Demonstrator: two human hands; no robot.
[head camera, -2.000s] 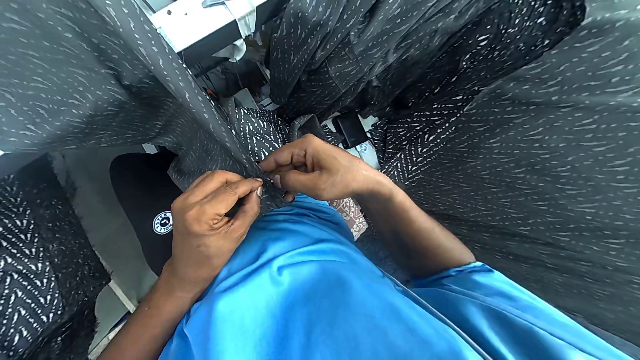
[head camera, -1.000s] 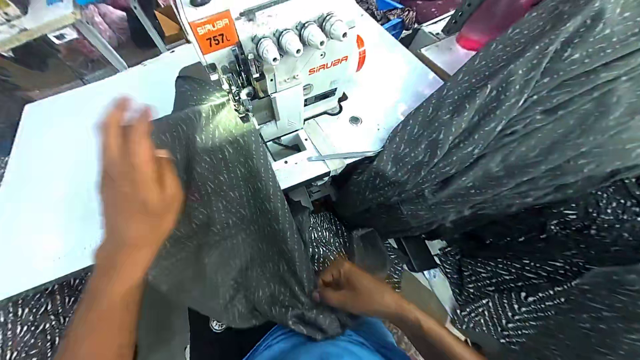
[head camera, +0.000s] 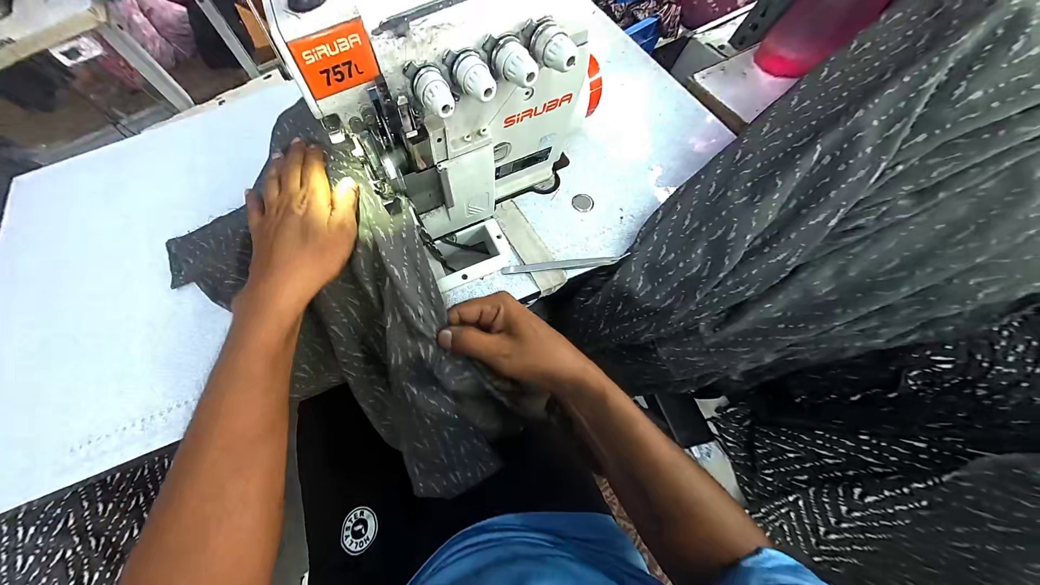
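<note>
Grey fabric with white flecks (head camera: 406, 325) runs from the lit needle area of a white Siruba overlock sewing machine (head camera: 467, 130) down over the table's front edge. My left hand (head camera: 301, 223) lies palm down on the fabric, just left of the presser foot, fingers pointing away from me. Nearer to me, below the machine's front corner, my right hand (head camera: 504, 337) pinches the fabric's right edge between thumb and fingers.
The white machine table (head camera: 106, 301) spreads to the left. Metal tweezers (head camera: 561, 265) lie by the square opening in the tabletop. A large heap of flecked grey fabric (head camera: 853, 211) hangs at the right, above black and white patterned cloth (head camera: 877, 496). A pink container (head camera: 812, 36) stands behind.
Two seconds ago both hands were together close to my body. One second ago my left hand was raised over the table's left part; now it rests on the fabric beside the presser foot.
</note>
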